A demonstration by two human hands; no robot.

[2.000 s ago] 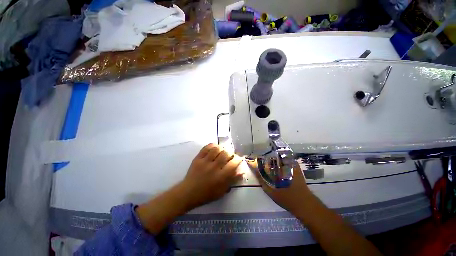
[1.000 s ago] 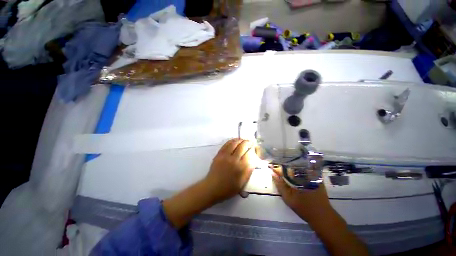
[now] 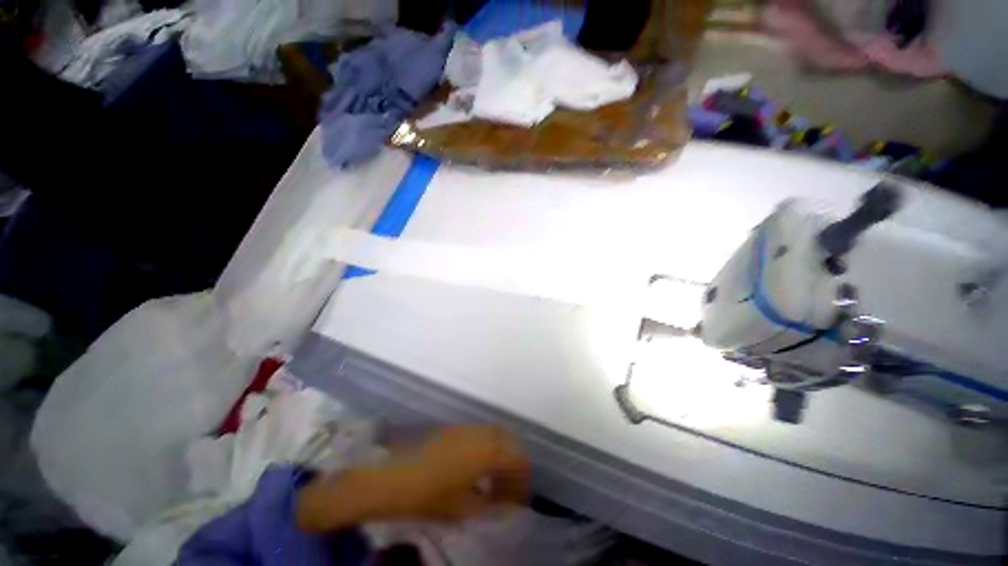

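Observation:
The white sewing machine head (image 3: 796, 276) stands at the right, its lamp lighting the needle plate (image 3: 685, 381). No hand is at the needle area. My left hand (image 3: 481, 470) is blurred, below the table's front edge, beside a loose heap of white strips (image 3: 265, 453). Its fingers are too blurred to tell whether they hold anything. My right hand is not in view. A flat white strip (image 3: 420, 257) lies across the blue tape (image 3: 407, 201) at the left of the table.
A brown plastic-wrapped package (image 3: 553, 144) with white cloth (image 3: 542, 77) on it sits at the back of the table. Thread cones (image 3: 818, 138) lie behind. A grey band (image 3: 531, 431) runs along the front edge. Large white fabric (image 3: 133, 409) hangs at the left.
The view has turned left, so the machine appears further right. My left hand has left the needle area and moved down below the front edge. My right hand has gone out of view.

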